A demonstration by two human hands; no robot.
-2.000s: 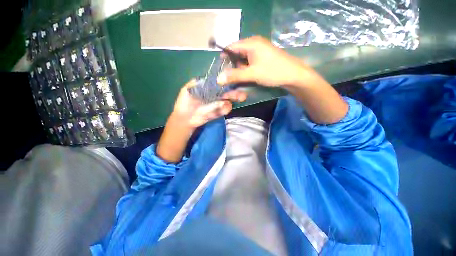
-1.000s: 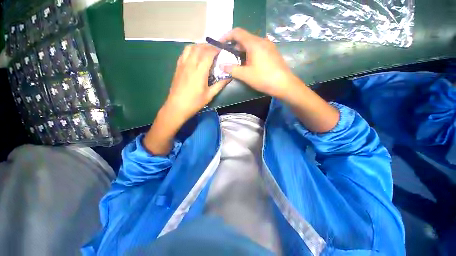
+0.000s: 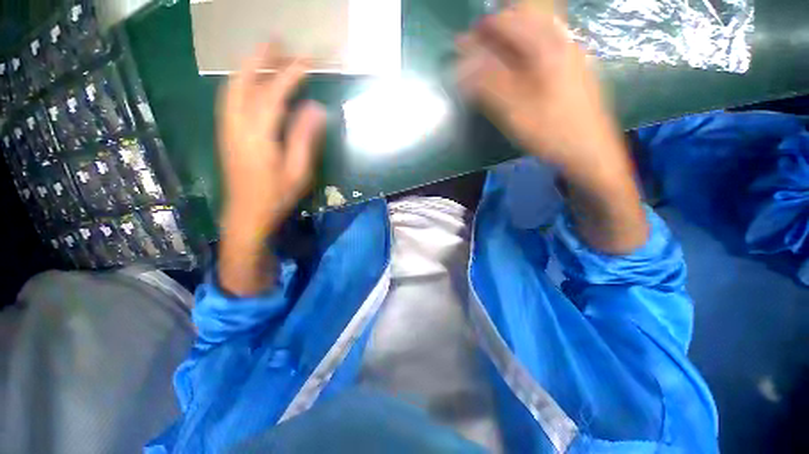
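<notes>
A very bright white patch [image 3: 395,115] lies on the green mat between my hands. It may be the shiny module, but its edges are lost in glare. My left hand [image 3: 266,142] is blurred, left of the patch and just below the adhesive sheet; its fingers are apart and I see nothing in it. My right hand [image 3: 537,84] is blurred, right of the patch, with its fingers bent. Something dark shows near its fingertips, but I cannot tell whether it holds the tweezers. The grey-beige adhesive sheet [image 3: 266,31] with a white end lies beyond my left hand.
A clear blister tray [image 3: 89,160] with dark and silver modules lies at the left. A crinkled clear plastic film [image 3: 674,31] is at the top right. Small yellowish scraps [image 3: 333,196] lie by the front bench edge. Blue cloth and grey clothing show at the sides.
My hands were together around the module and have moved apart, left hand leftward, right hand up and to the right. The bright patch now shows on the mat between them.
</notes>
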